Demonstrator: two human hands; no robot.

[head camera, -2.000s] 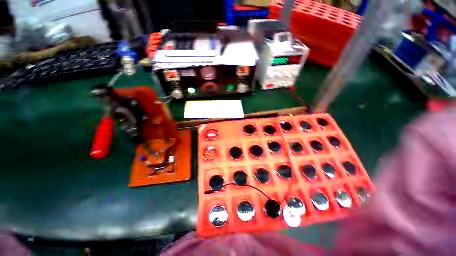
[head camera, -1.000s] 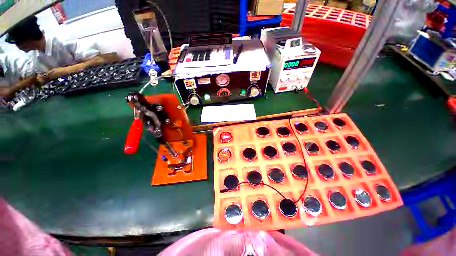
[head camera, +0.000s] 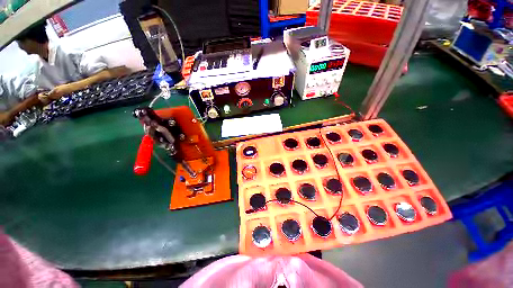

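Observation:
Neither of my hands is in view; only pink sleeves show at the lower left and lower right edges. The red-orange foam tray (head camera: 292, 247) lies in front of me with round black watch heads (head camera: 348, 223) in most of its square pockets. The two left pockets of the upper rows hold items with a reddish or dark centre. A thin black wire (head camera: 341, 169) loops over the tray. Left of it stands the orange toggle-clamp fixture (head camera: 219, 174), its red handle (head camera: 144, 154) hanging down. No watch can be made out in its nest.
Behind are a white paper (head camera: 251, 125), a black-front controller box (head camera: 230, 95) with a calculator (head camera: 225, 61) on top, and a white power supply (head camera: 320, 76) with green digits. A metal post (head camera: 394, 62) rises behind the tray. A person (head camera: 62, 73) sits at the far left.
The view has shifted and sharpened since two seconds ago. The sleeve at the right has drawn back to the lower right edge. The fixture and tray look unchanged.

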